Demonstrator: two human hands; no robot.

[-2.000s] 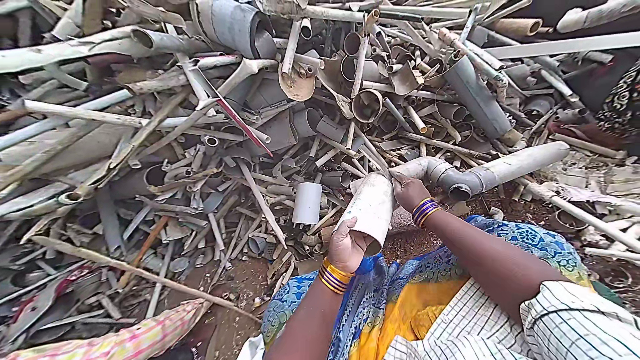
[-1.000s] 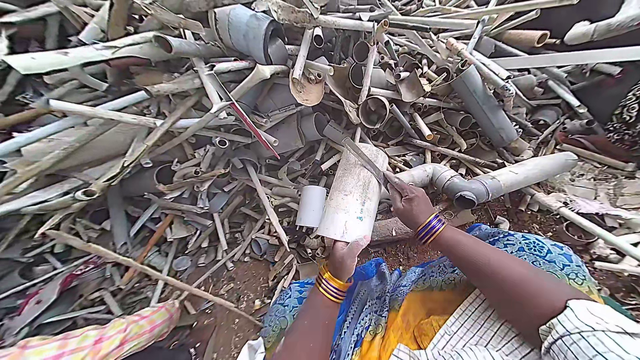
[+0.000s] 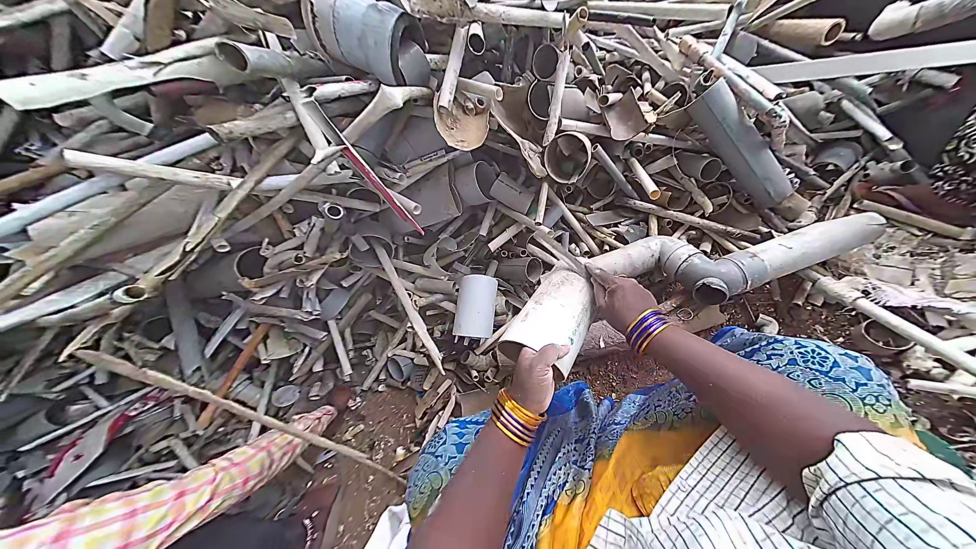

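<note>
My left hand (image 3: 534, 374) grips the near rim of a short, wide white plastic pipe (image 3: 553, 316), its thumb on the outer wall. At the pipe's far end, my right hand (image 3: 621, 297) is closed around a thin flat blade-like tool (image 3: 560, 255), which lies across the pipe's top edge. Whether the tool is a blade or a strip cannot be told. A small white cylinder with prongs at its base (image 3: 475, 306) rests just left of the pipe. Behind my right hand lies a grey pipe with an elbow and branch fitting (image 3: 705, 274).
A heap of scrap plastic pipes (image 3: 427, 198) fills the ground ahead. A long thin stick (image 3: 252, 412) crosses the lower left, by another person's checked sleeve (image 3: 191, 488). Patterned dark cloth (image 3: 957, 168) shows at the right edge. Brown soil (image 3: 381, 427) lies near my lap.
The white pipe stood more upright a second ago and now tilts, its open near end showing. Two seconds ago my right hand was also at its far end.
</note>
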